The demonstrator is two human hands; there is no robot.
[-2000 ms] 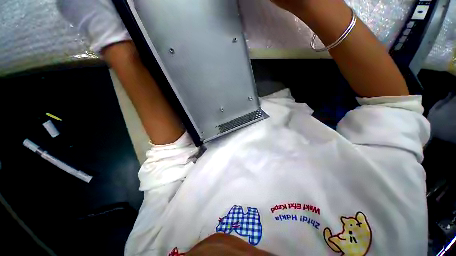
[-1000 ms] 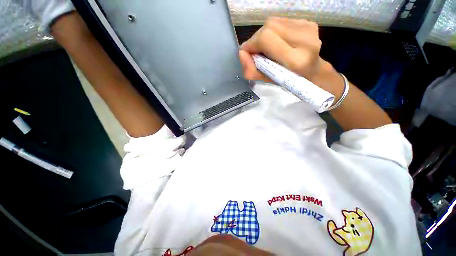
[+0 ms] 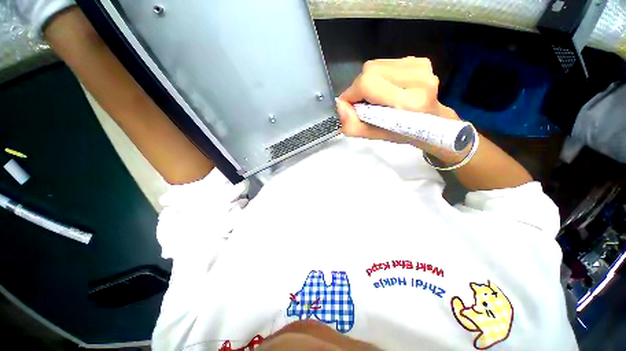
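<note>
A grey metal chassis (image 3: 233, 62) with a black long edge lies lengthwise in front of me, its perforated end (image 3: 305, 139) close to my shirt. A few shiny fasteners dot the sheet. My right hand (image 3: 395, 92), bare with a silvery bracelet, holds a thick white paint marker (image 3: 419, 129). Its tip side is at the chassis's right edge near the perforated end; the tip itself is hidden by my fingers. My left forearm runs along the chassis's left side. Only a white glove cuff (image 3: 44, 12) shows at the top left edge; the left hand itself is out of view.
A dark side table at left bears a slim white stick (image 3: 44, 221), a short white stub (image 3: 17, 172), a yellow sliver (image 3: 15, 153) and a black phone (image 3: 129, 282). Bubble wrap (image 3: 425, 15) covers the bench. Another chassis (image 3: 567, 31) stands at upper right, above a blue stool (image 3: 508, 103).
My right hand with the marker has come down from the top of the picture along the chassis's right edge to near its perforated end. The chassis and left forearm have shifted up and left in view.
</note>
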